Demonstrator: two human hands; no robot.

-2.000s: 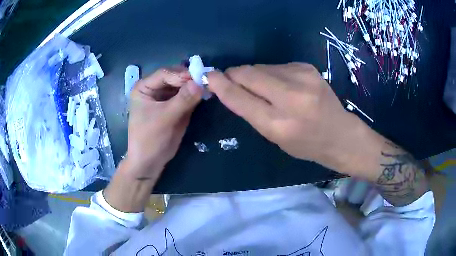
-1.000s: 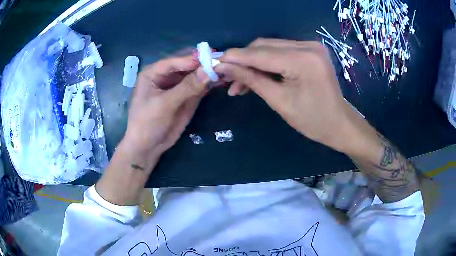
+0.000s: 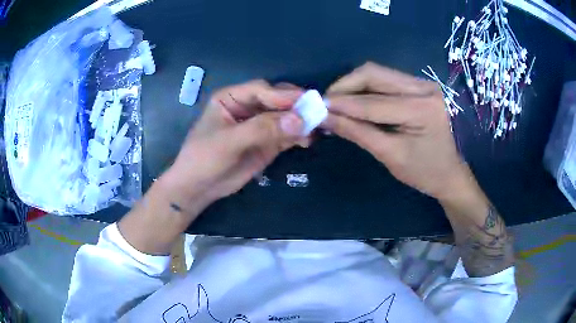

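Observation:
A white plastic housing [image 3: 311, 112] is held over the dark table, in the middle of the view. My left hand [image 3: 249, 129] grips it between thumb and fingers from the left. My right hand [image 3: 391, 120] is at its right side with thumb and fingertips pinched together, touching or nearly touching it. What the right fingertips hold is hidden and blurred. Another white oblong housing [image 3: 191, 85] with a small dark hole lies apart on the table, left of my hands.
A clear bag [image 3: 47, 120] with spilling housings [image 3: 106, 151] lies at left. A tangled pile of wire leads [image 3: 496, 69] is upper right. A small shiny piece [image 3: 297, 180] lies near the table edge. A white label [image 3: 375, 5] is at the top, another clear bag [image 3: 561, 142] at far right.
Both hands and the held housing have shifted right and slightly down in the view. The housing is turned and shows a broader face. The white label has come into view at the top.

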